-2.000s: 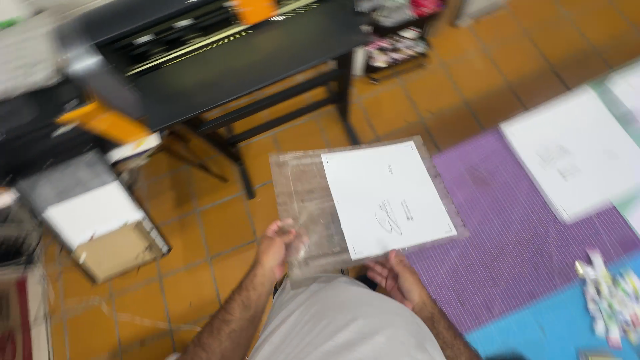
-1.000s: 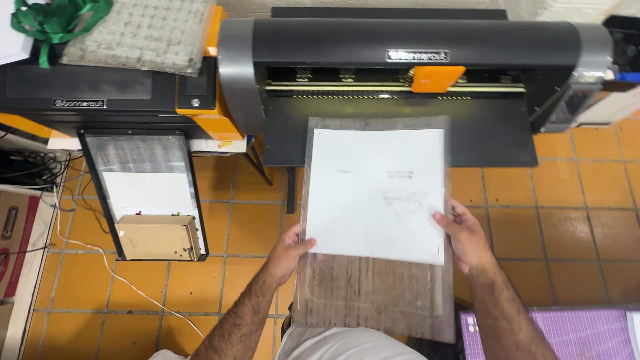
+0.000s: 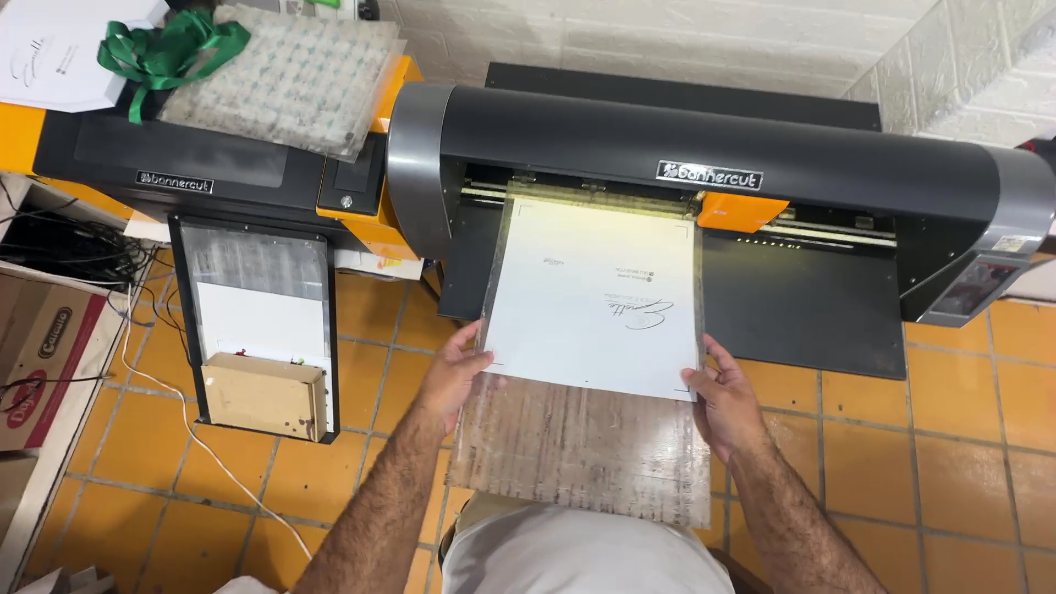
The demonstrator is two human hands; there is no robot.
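Observation:
A clear, scuffed plastic carrier sheet [image 3: 586, 450] bears a printed white paper [image 3: 590, 305] with corner marks. My left hand [image 3: 454, 371] grips its left edge, thumb on top. On the right edge, my right hand [image 3: 722, 392] pinches it near the paper's lower corner. The far edge of the sheet lies at the slot of a black cutting plotter [image 3: 693, 148], over its front plate [image 3: 808, 305]. Just right of the paper's top corner is the plotter's orange carriage [image 3: 740, 211]. Whether the rollers hold the sheet cannot be told.
Left of the plotter stands a second black and orange machine [image 3: 181, 148], bearing a used plastic sheet [image 3: 289, 78] and green ribbon [image 3: 169, 49]. Below it hangs a black-framed tray [image 3: 332, 346] with a cardboard box [image 3: 264, 396]. A white cable [image 3: 202, 445] crosses the tiled floor.
The view has swung from the purple mat to the plotter. Both hands have carried the sheet forward, and its far edge is now at the plotter's slot; one second ago it was over the front plate.

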